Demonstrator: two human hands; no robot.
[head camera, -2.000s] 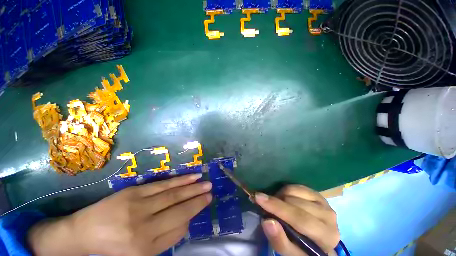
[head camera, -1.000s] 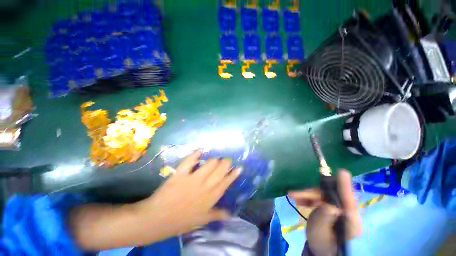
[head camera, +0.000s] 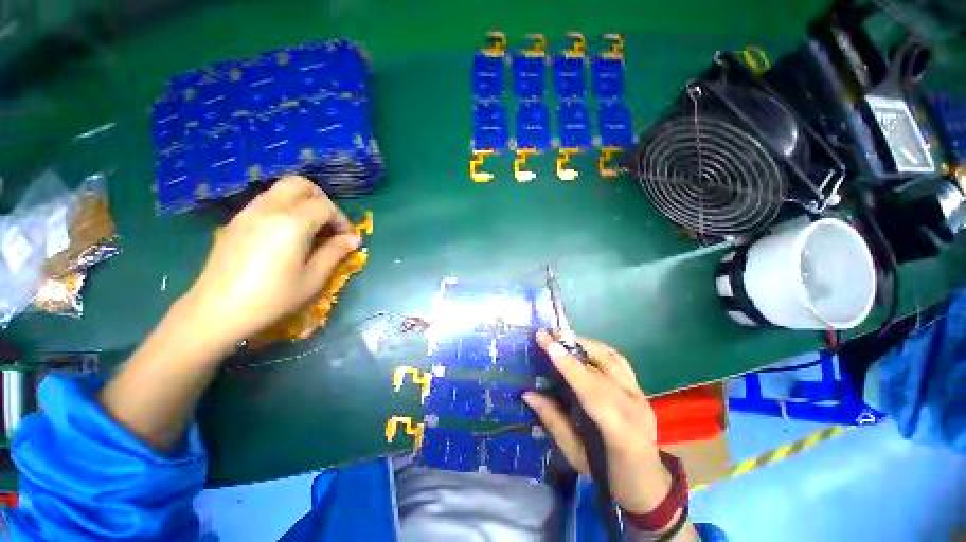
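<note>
A blue PCB panel (head camera: 455, 400) lies on the green mat in front of me, its upper part washed out by glare. Orange flex cables (head camera: 404, 429) stick out from its left edge. My left hand (head camera: 260, 259) is over the pile of loose flex cables (head camera: 307, 315), fingertips close together at its upper right end, beside a protruding cable; whether they grip one I cannot tell. My right hand (head camera: 614, 423) holds the soldering iron (head camera: 561, 326) at the panel's right edge, tip pointing up and away. A thin solder wire (head camera: 278, 363) trails left of the panel.
A stack of blue panels (head camera: 265, 122) stands upper left. A panel with orange tabs (head camera: 530, 127) lies top centre. The fume fan (head camera: 710, 175) and white tub (head camera: 816, 275) are at right. A clear bag (head camera: 53, 249) lies far left. A red bin (head camera: 686, 416) is below the bench edge.
My left hand has moved from the panel to the cable pile. The panel has turned, so its cables now point left. The iron went right towards the tub, then back to the panel's right edge.
</note>
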